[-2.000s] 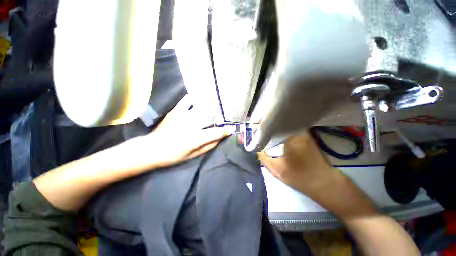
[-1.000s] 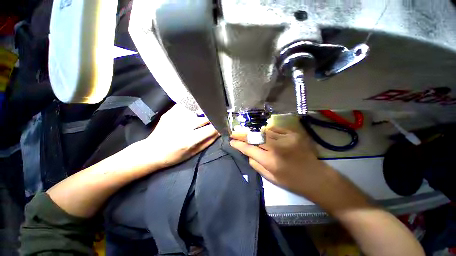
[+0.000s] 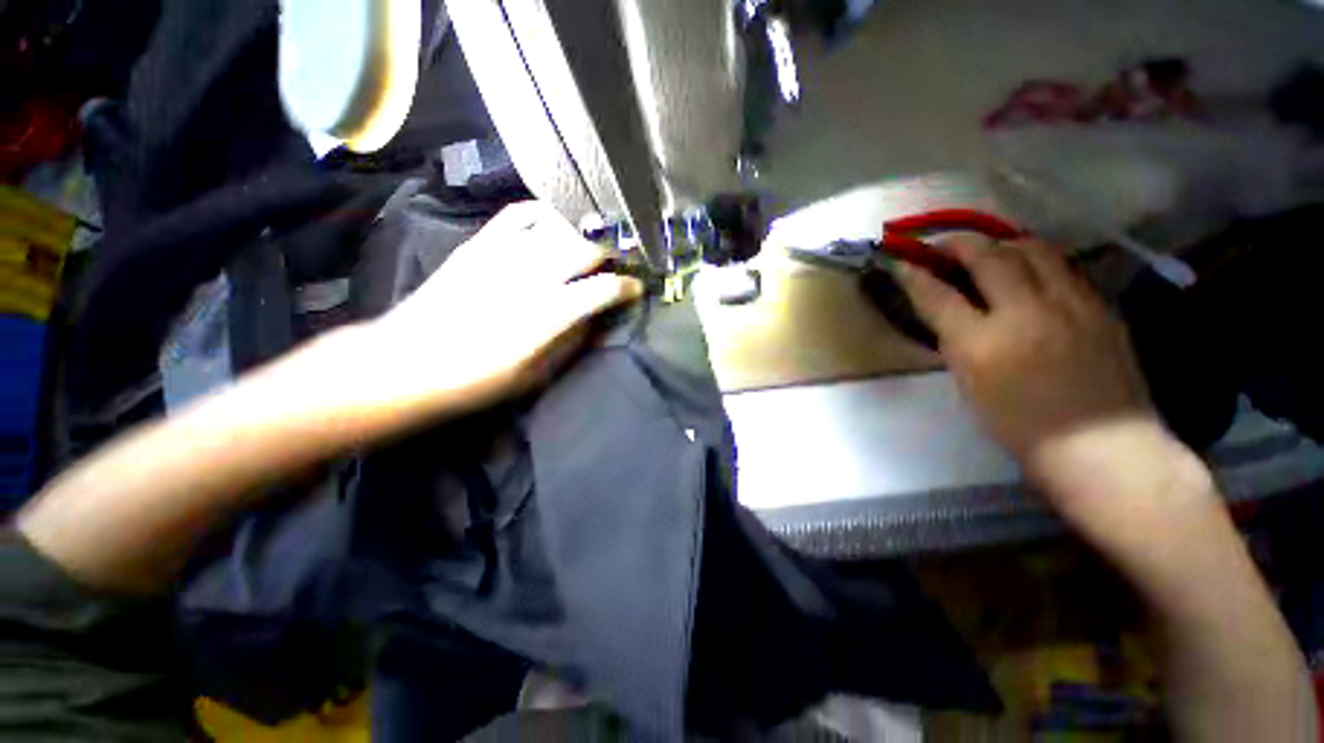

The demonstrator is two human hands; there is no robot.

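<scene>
The dark grey garment [image 3: 617, 494] lies under the needle area and hangs over the table's front edge. My left hand [image 3: 508, 312] lies on the cloth just left of the presser foot [image 3: 672, 269], its fingertips gripping the cloth edge. My right hand [image 3: 1024, 327] is right of the needle, its fingers around the handles of the scissors [image 3: 929, 232], which have a red and a dark loop. The blades point left towards the needle. The picture is blurred, so how the fingers sit in the loops is unclear.
The machine head [image 3: 929, 102] with blurred red lettering fills the top. A white rounded form [image 3: 341, 73] hangs at upper left. A graduated strip [image 3: 900, 526] runs along the table's front edge. A dark round form stands at right. Yellow and blue crates [image 3: 32, 276] are at far left.
My right hand has left the cloth beside the needle, moved right and taken hold of the scissors. My left hand stays by the presser foot. The camera view has shifted.
</scene>
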